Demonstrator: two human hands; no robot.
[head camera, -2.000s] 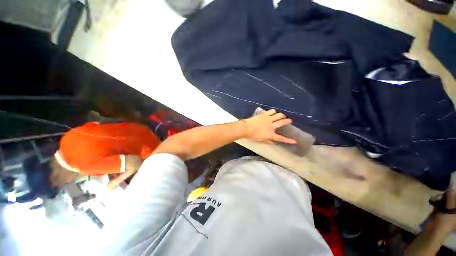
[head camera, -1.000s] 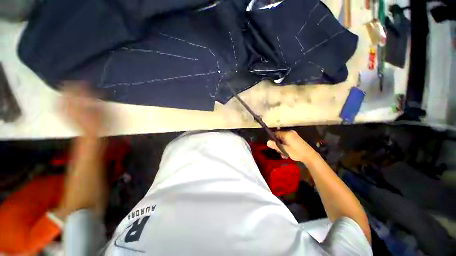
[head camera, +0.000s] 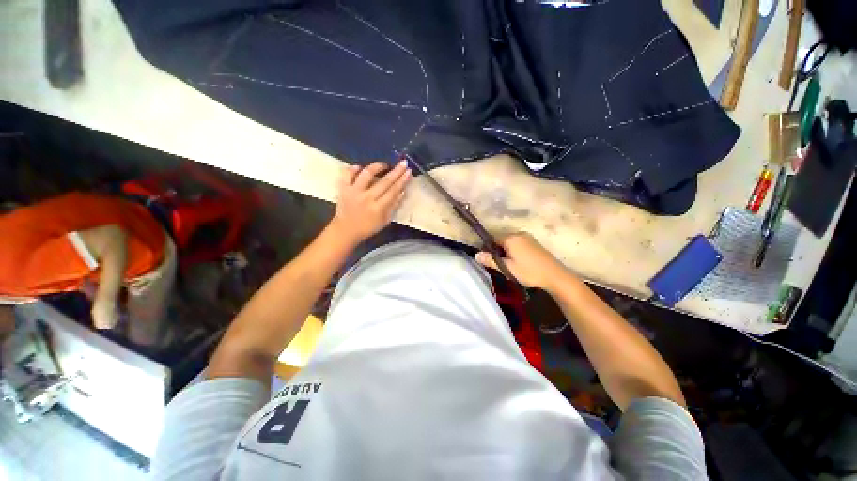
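Observation:
The dark jacket piece with white basting lines lies spread on the cream worktable. My left hand rests at its near edge, fingers on the cloth border close to the shears' tip. My right hand is closed around the handle end of the dark tailor's shears. The shears point up and left, and their tip is at the cloth's near edge by my left fingertips. Whether the blades are parted cannot be told.
A blue pad lies at the near right, with red and green slim tools beyond it. Brown wooden strips are at the upper right. A dark block is upper left. A person in orange is below left.
My left hand has come from the left to the cloth edge beside the shears' tip. My right hand, away at the far right two seconds ago, now holds the shears at the cloth.

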